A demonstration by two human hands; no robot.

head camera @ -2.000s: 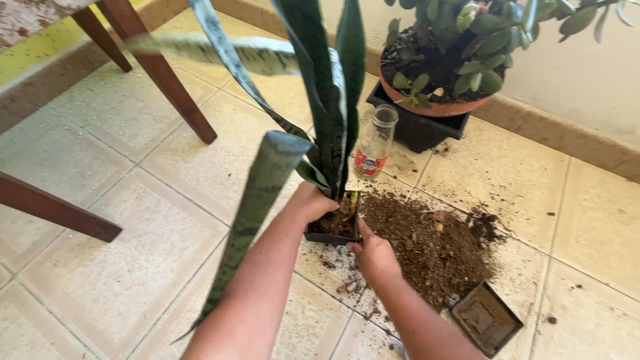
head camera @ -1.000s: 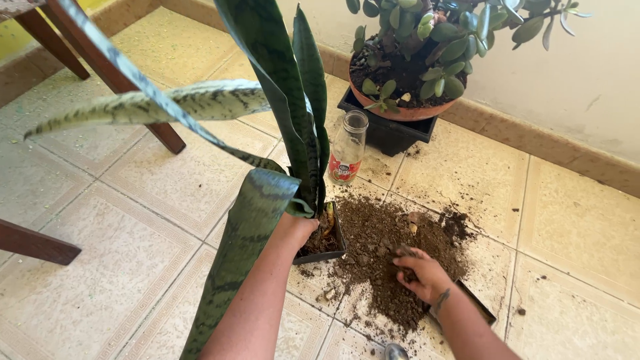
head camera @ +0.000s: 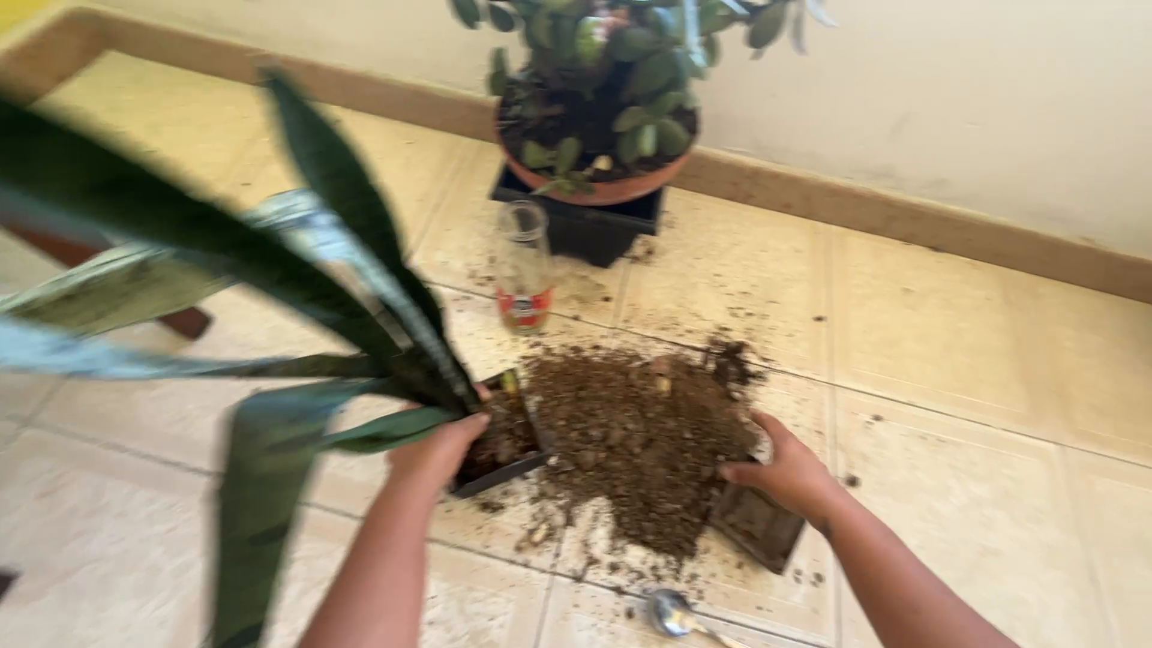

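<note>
My left hand (head camera: 441, 445) grips the base of a snake plant (head camera: 423, 369), whose long leaves lean to the left. The plant stands in a small black square pot (head camera: 504, 472) holding some soil. To the right of the pot a heap of brown soil (head camera: 630, 441) lies on the tiled floor. At the heap's right edge is my right hand (head camera: 783, 468), thumb and fingers apart, by the upper end of an empty square pot (head camera: 760, 526) that lies tilted. Whether the fingers touch that pot or the soil I cannot tell.
A metal spoon (head camera: 670, 614) lies below the heap. Behind it stands a clear glass (head camera: 524, 270) with a red label. Near the wall a jade-like plant in a terracotta bowl (head camera: 621, 187) sits on a black pot (head camera: 585, 229). A wooden furniture leg (head camera: 184, 322) shows at left.
The snake plant now leans further left. My right hand, first at the black pot and then in the soil, is now at the heap's right edge. The view has shifted closer to the heap.
</note>
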